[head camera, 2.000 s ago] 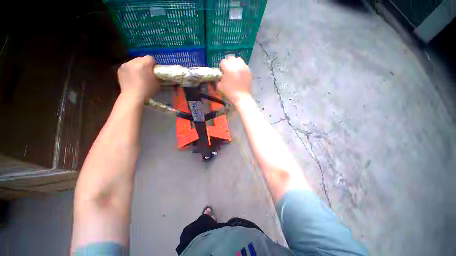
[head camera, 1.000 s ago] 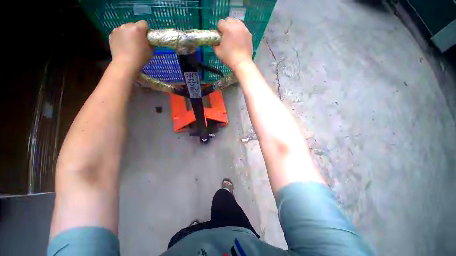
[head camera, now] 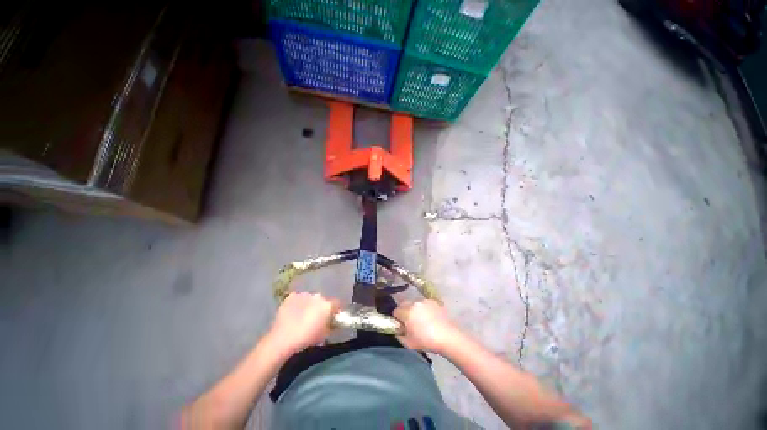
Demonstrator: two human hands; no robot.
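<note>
The pallet truck handle (head camera: 367, 319), a loop wrapped in worn yellowish-white tape, is close in front of my body at the bottom centre. My left hand (head camera: 308, 319) grips its near bar on the left, and my right hand (head camera: 425, 323) grips it on the right. A black drawbar (head camera: 368, 222) with a small label runs forward to the orange pallet truck (head camera: 370, 159). The truck's forks run under a pallet (head camera: 341, 97), which hides their far ends. Green crates (head camera: 441, 86) and a blue crate (head camera: 335, 63) are stacked on the pallet.
Large brown cartons (head camera: 172, 159) with shiny film stand on the left, beside the crate stack. Grey concrete floor (head camera: 605, 227) with long cracks lies on the right. A dark object (head camera: 702, 34), partly cut off, is at the upper right edge.
The handle and both hands have come down and closer to my body. The drawbar is lowered towards me. More of the orange truck and the lower crates now show farther ahead.
</note>
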